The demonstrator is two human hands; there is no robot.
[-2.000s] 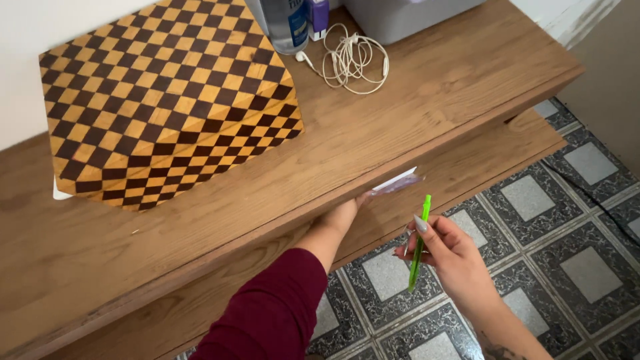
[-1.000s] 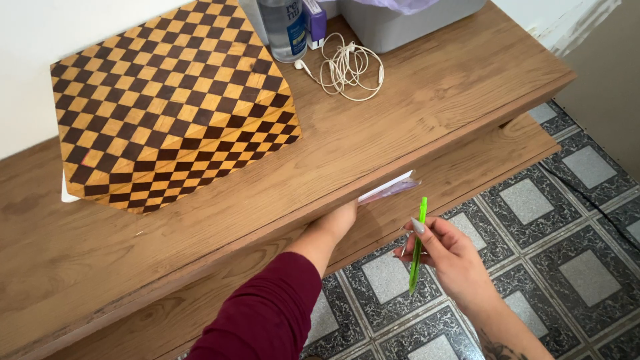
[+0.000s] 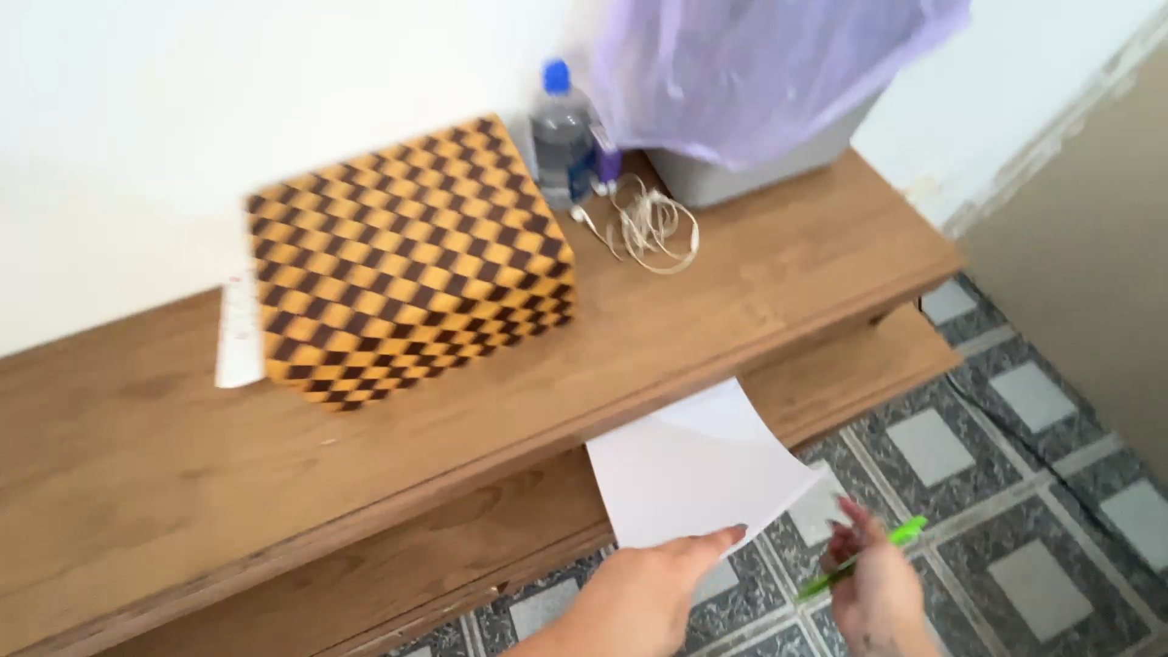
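My left hand grips the near edge of white paper, which slopes out from between the upper and lower boards of a wooden shelf unit; its far part is hidden under the upper board. To the right of the paper, over the tiled floor, my right hand holds a bright green pen, blurred by motion. The fingers of my right hand are near the paper's right corner, and whether they touch it I cannot tell.
On the upper board stand a checkered woven box over a white strip, a water bottle with a blue cap, a small purple box, tangled white earphones and a grey bin with a lilac plastic bag. A dark cable crosses the floor.
My left hand has come out from under the upper board, and much more white paper now shows. The green pen has tilted from near upright to slanting in my right hand. The view has shifted.
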